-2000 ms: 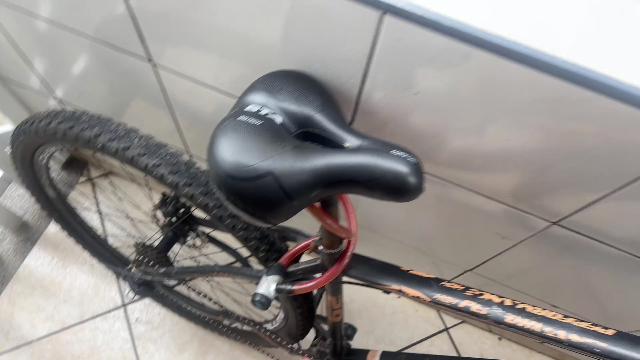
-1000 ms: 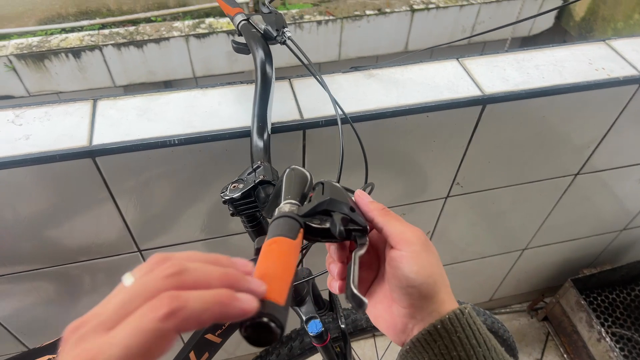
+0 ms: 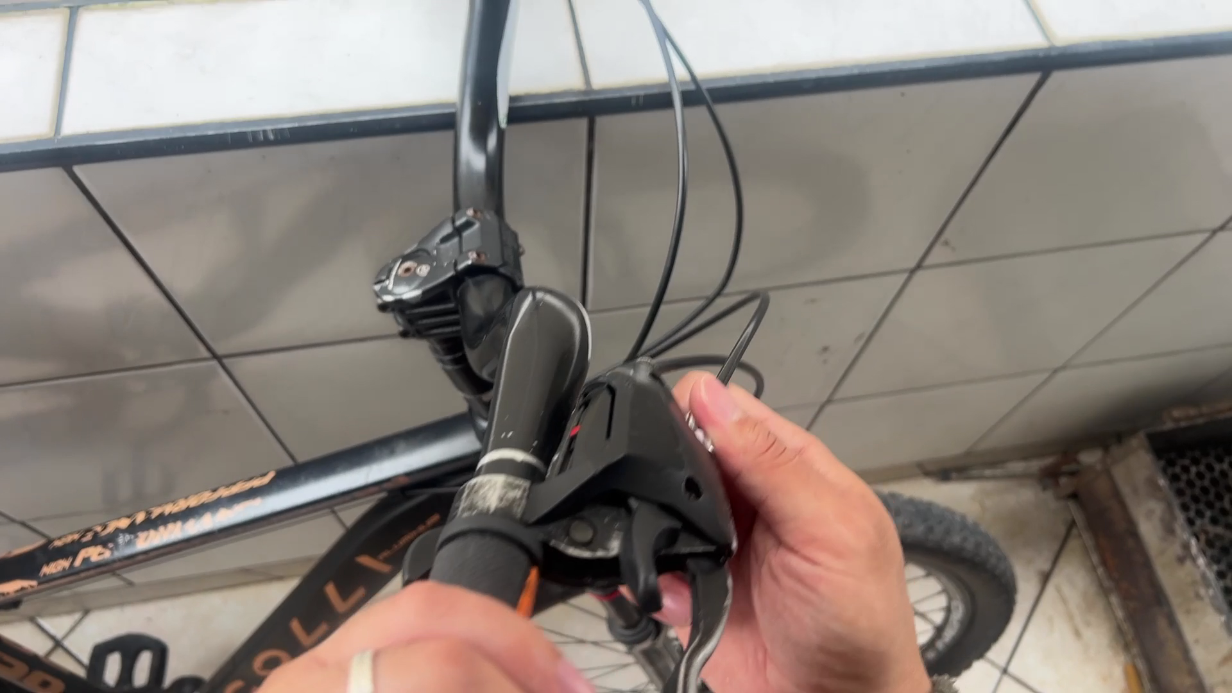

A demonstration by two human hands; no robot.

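A bicycle's black handlebar [image 3: 479, 144] runs up from the stem clamp [image 3: 448, 265]. At the near end of the bar, my left hand [image 3: 433, 640], with a ring on one finger, lies over the handlebar grip [image 3: 484, 558]; its fingers are partly cut off by the lower edge. My right hand [image 3: 808, 539] holds the black shifter and brake lever unit [image 3: 635, 462] from the right, thumb and finger at the cable end beside the housing. The brake lever [image 3: 707, 616] hangs down next to my right palm. Black cables [image 3: 681, 173] loop above the unit.
A tiled wall [image 3: 818, 192] with a white tiled ledge [image 3: 269, 58] stands behind the bicycle. The frame's top tube [image 3: 318, 486] extends left, a pedal [image 3: 127, 662] is at lower left, and the front tyre [image 3: 962, 577] is behind my right hand. A rusty metal grate [image 3: 1193, 491] is at right.
The view has moved from the saddle to the handlebar and then closer in. My left hand, beside the grip one second ago, is now over it. My right hand remains at the shifter unit.
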